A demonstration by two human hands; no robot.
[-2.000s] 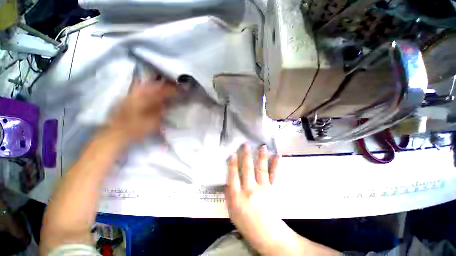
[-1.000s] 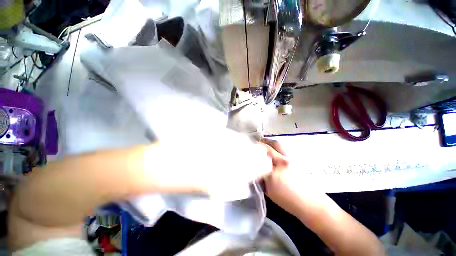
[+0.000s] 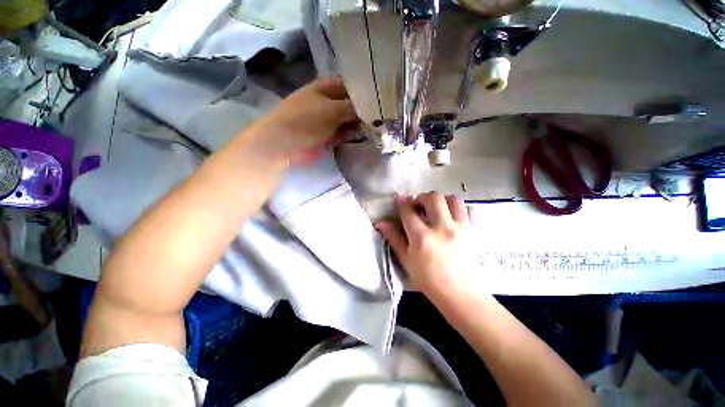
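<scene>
A light grey garment piece (image 3: 274, 254) lies left of the needle and hangs over the table's front edge. A whitish patch (image 3: 330, 230) shows on it. The presser foot and needle area (image 3: 404, 149) is brightly lit under the pale sewing machine head (image 3: 588, 79). My left hand (image 3: 318, 119) is on the cloth just left of the needle, its fingertips partly hidden by the machine head. My right hand (image 3: 429, 234) lies on the cloth's edge in front of the needle, fingers bent, thumb towards the left.
Red-handled scissors (image 3: 566, 171) lie right of the needle. A purple box with a round silver front (image 3: 36, 168) stands far left. A dark-edged bright rectangle (image 3: 713, 203) is far right. Ruler marks (image 3: 576, 261) run along the white table's front. A blue crate (image 3: 219, 338) is below.
The view has shifted from the machine's end to its needle area. My left hand has moved up beside the needle. The cloth is turned, its edge now under my right hand.
</scene>
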